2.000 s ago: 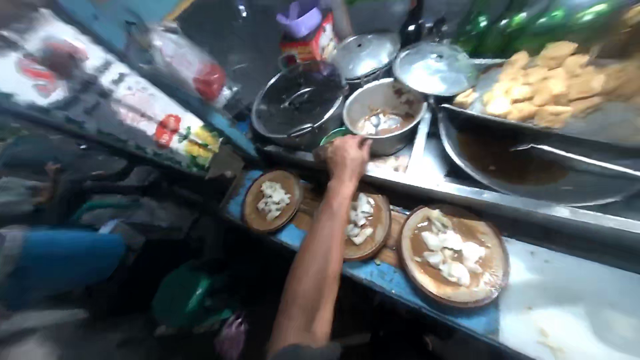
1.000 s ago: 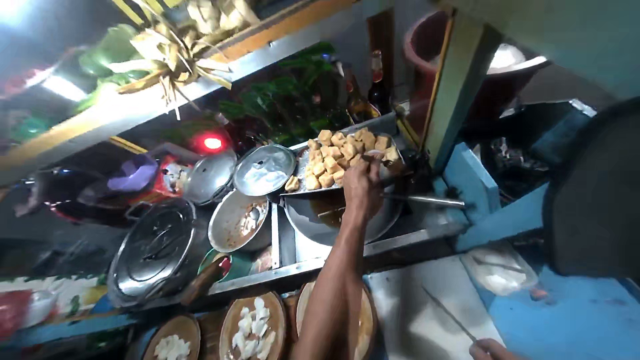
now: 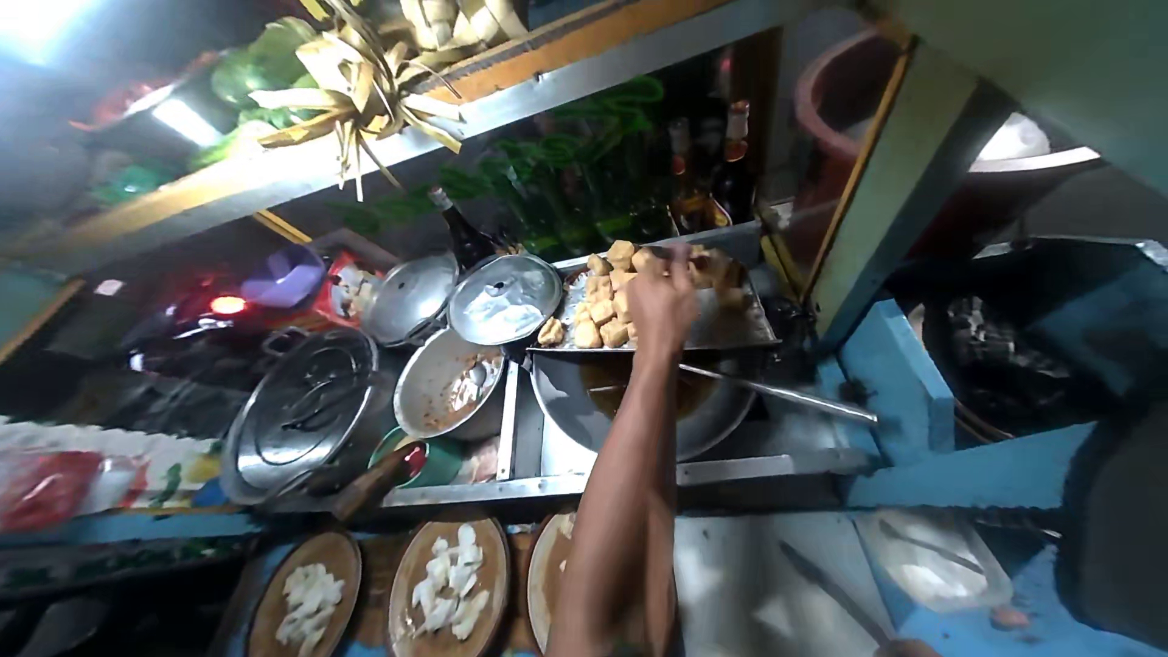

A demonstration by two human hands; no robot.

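Observation:
My left hand (image 3: pixel 662 297), blurred, reaches over a metal tray (image 3: pixel 765 319) piled with fried tofu cubes (image 3: pixel 589 334); whether its fingers grip a piece cannot be told. Below the tray sits a wok (image 3: pixel 558 392) with dark oil, partly behind my forearm, and a metal-handled utensil (image 3: pixel 794 396) rests across it. At the bottom edge my right hand (image 3: pixel 905 649), mostly cut off, holds a knife (image 3: pixel 835 593) over a pale board (image 3: pixel 730 557). Brown plates (image 3: pixel 330 550) (image 3: pixel 497 566) (image 3: pixel 540 575) with white cut pieces (image 3: pixel 310 598) stand left of the board.
A pot with food remains (image 3: pixel 411 392), a large lidded pot (image 3: pixel 242 456), metal lids (image 3: pixel 506 301) and a green cup (image 3: pixel 444 461) stand left of the wok. Bottles (image 3: pixel 733 169) are behind the tray. A clear container (image 3: pixel 981 584) lies right. A shelf beam (image 3: pixel 547 87) crosses above.
My left hand has gone from the pot at the left to the tofu tray. The knife and right hand show in the last two frames. The view has swung to the right.

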